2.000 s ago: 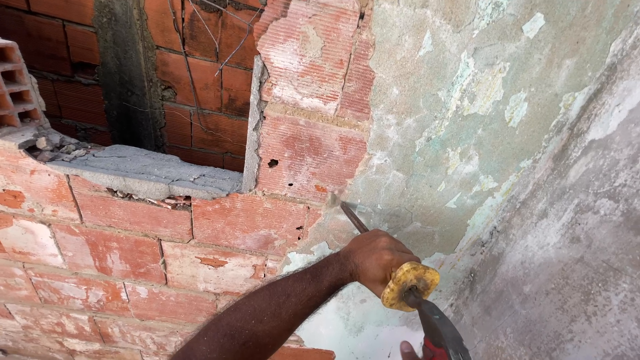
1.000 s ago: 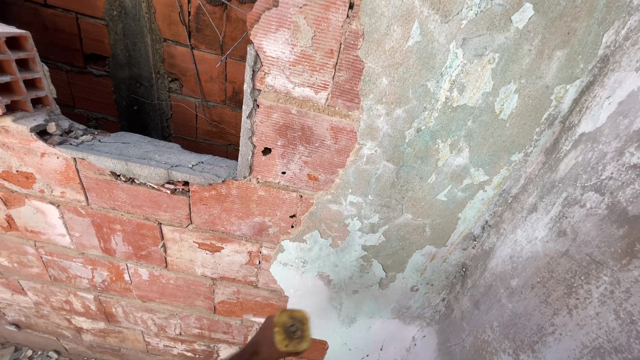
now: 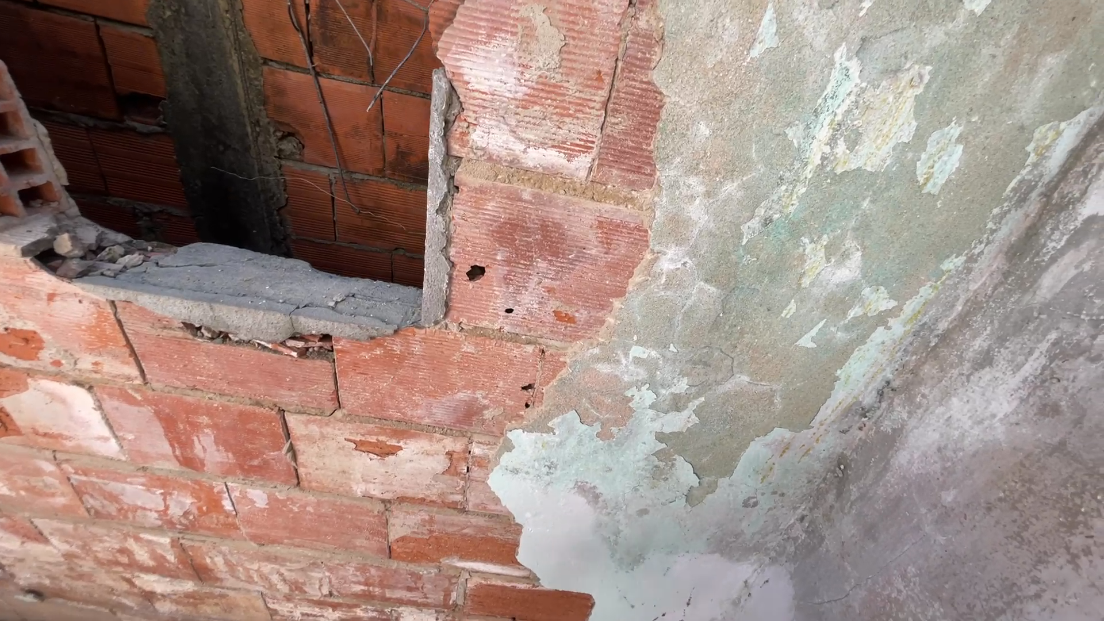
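Observation:
Neither my left hand nor my right hand shows in the head view now, and no tool is visible. Ahead is a wall of exposed hollow clay bricks, its ribbed faces bare. Old plaster with flaking pale green paint covers the wall to the right of the bricks, ending in a ragged edge. Fine whitish cracks and marks run over the plaster near that edge. Small dark holes pierce one ribbed brick.
At upper left, a wall opening has a rough mortar sill with rubble and a broken hollow brick. Thin wires hang inside before a concrete post. A grey wall adjoins at the right.
The hand that gripped a chisel with a yellow guard against the plaster edge moved down, showing only at the bottom a second ago, and is now out of view.

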